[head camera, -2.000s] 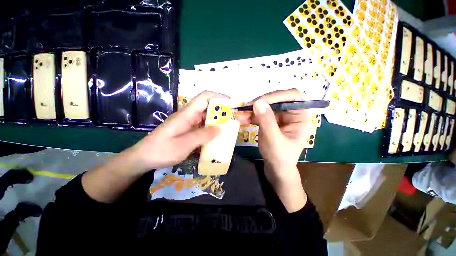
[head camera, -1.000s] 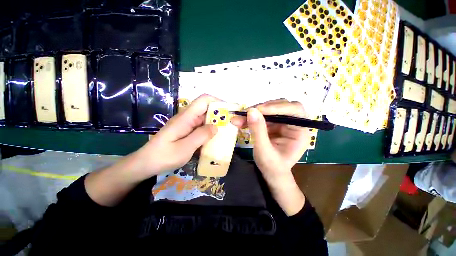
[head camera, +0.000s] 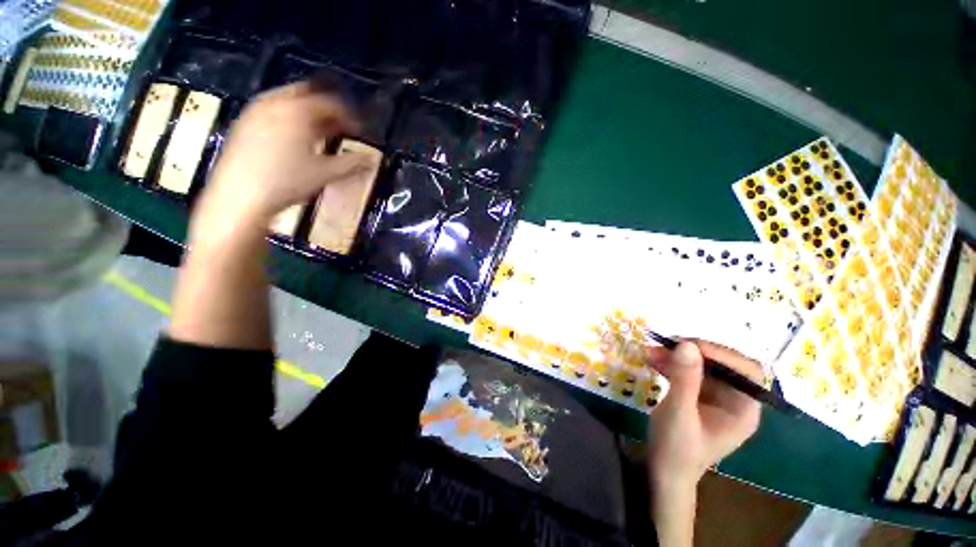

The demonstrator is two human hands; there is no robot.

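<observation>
My left hand (head camera: 280,150) is blurred over the black blister tray (head camera: 557,64) at upper left. Its fingers are at the top end of a cream-gold phone-shaped piece (head camera: 345,203) in a pocket; whether they grip it is unclear. The hand partly covers another piece (head camera: 287,220). Two more pieces (head camera: 191,141) lie farther left. My right hand (head camera: 701,411) holds black tweezers (head camera: 719,374), their tip over the yellow patches of the white sticker sheet (head camera: 631,283).
Spare yellow sticker sheets (head camera: 856,342) and a black-dot sheet (head camera: 805,203) overlap on the right. Another filled tray (head camera: 904,454) stands at the right edge. More sheets (head camera: 80,69) lie at upper left. A grey strip (head camera: 706,69) crosses the green bench (head camera: 631,150).
The view has swung left. My left hand has moved from the front centre to the left tray, and the stickered piece no longer shows between my hands. The tweezers are now over the sheet.
</observation>
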